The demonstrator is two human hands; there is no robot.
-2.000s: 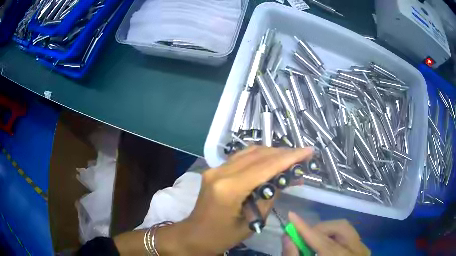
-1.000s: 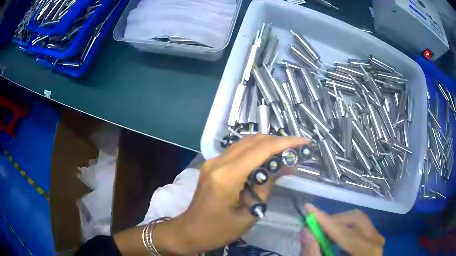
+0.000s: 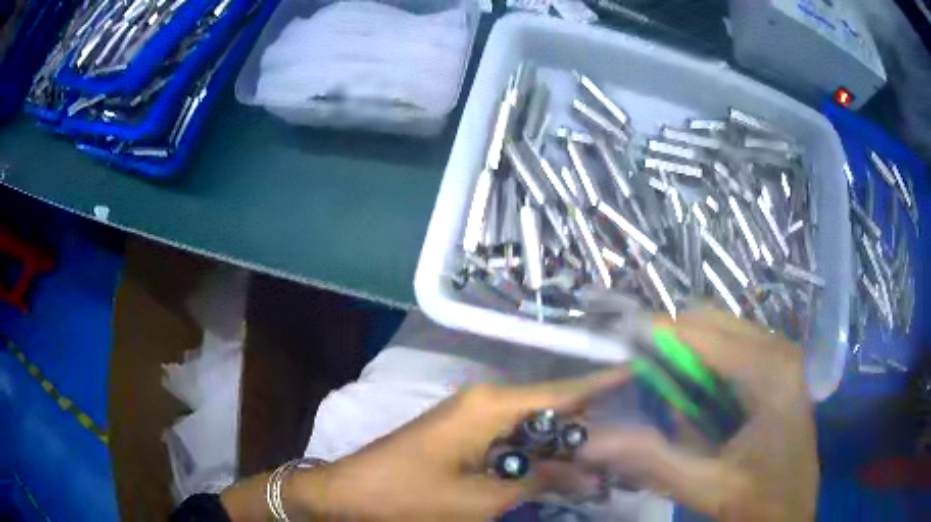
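Observation:
My left hand [image 3: 439, 444], with a bracelet at the wrist, is bare and closed around several metal cylinders [image 3: 512, 464]; their dark round ends with bright centres face me. My right hand [image 3: 750, 408] is blurred, close to the left hand's fingertips, and holds a green-handled tool [image 3: 679, 365]. A blurred silvery shape shows beyond the handle; I cannot tell whether it is the shaft or a cylinder. Both hands are at the near edge of a large white tub [image 3: 439, 235] heaped with loose silver cylinders.
A clear box [image 3: 352, 120] with white lining and stacked blue trays [image 3: 163, 158] of metal parts stand on the green bench [image 3: 306, 219]. More parts lie on blue at right. A white unit [image 3: 806, 46] has a red light. A cardboard box [image 3: 143, 347] holds whitish wrap.
My left hand has moved lower, with fewer cylinder ends visible. My right hand and the green tool have risen to the tub's near edge, beside the left fingertips. The view has shifted slightly.

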